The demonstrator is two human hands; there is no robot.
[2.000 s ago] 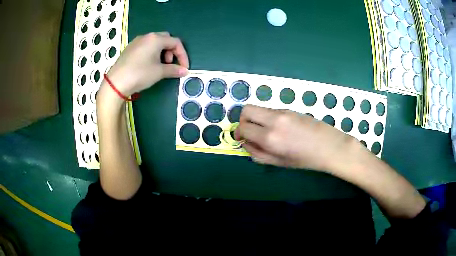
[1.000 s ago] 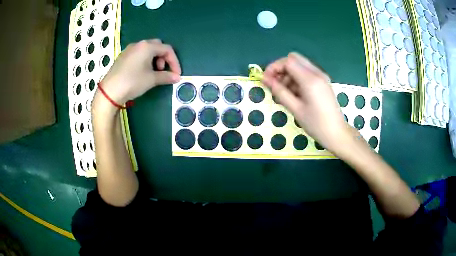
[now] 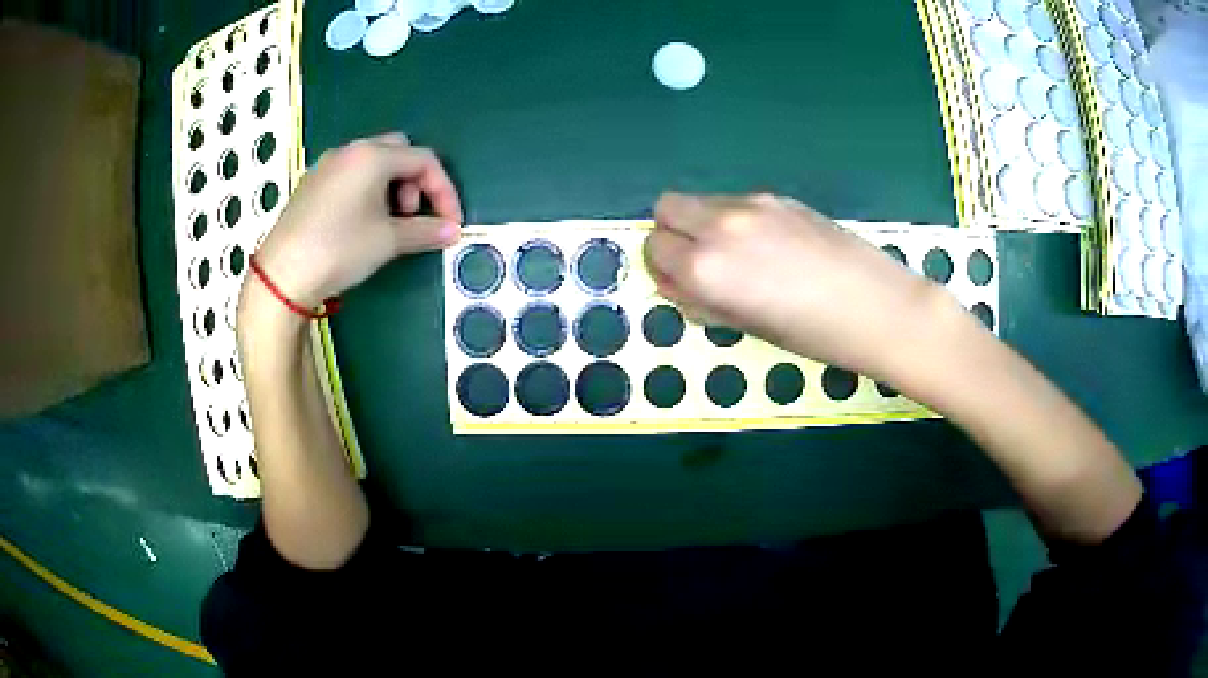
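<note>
A white holder sheet [image 3: 633,360] with yellow edges and three rows of dark round holes lies in front of me. The three leftmost columns look wider than the rest, and the upper two holes in each show shiny rims. My left hand [image 3: 364,219] pinches the sheet's top left corner between thumb and finger. My right hand [image 3: 749,265] is over the top row, its closed fingertips at the fourth hole, covering several holes. Whether it holds rings is hidden; a faint yellow tint shows beside the fingertips.
A loose white disc [image 3: 678,66] lies beyond the sheet, and a disc cluster [image 3: 387,35] at the top left. A stack of empty sheets [image 3: 286,119] is at left, stacks of filled sheets [image 3: 1033,126] at right. A cardboard box [image 3: 66,225] and a clear plastic bag [image 3: 1187,146] flank the table.
My right hand went from the third column's bottom hole up past the sheet's top edge with yellow rings, then back down to the fourth top hole. My left hand stays at the corner.
</note>
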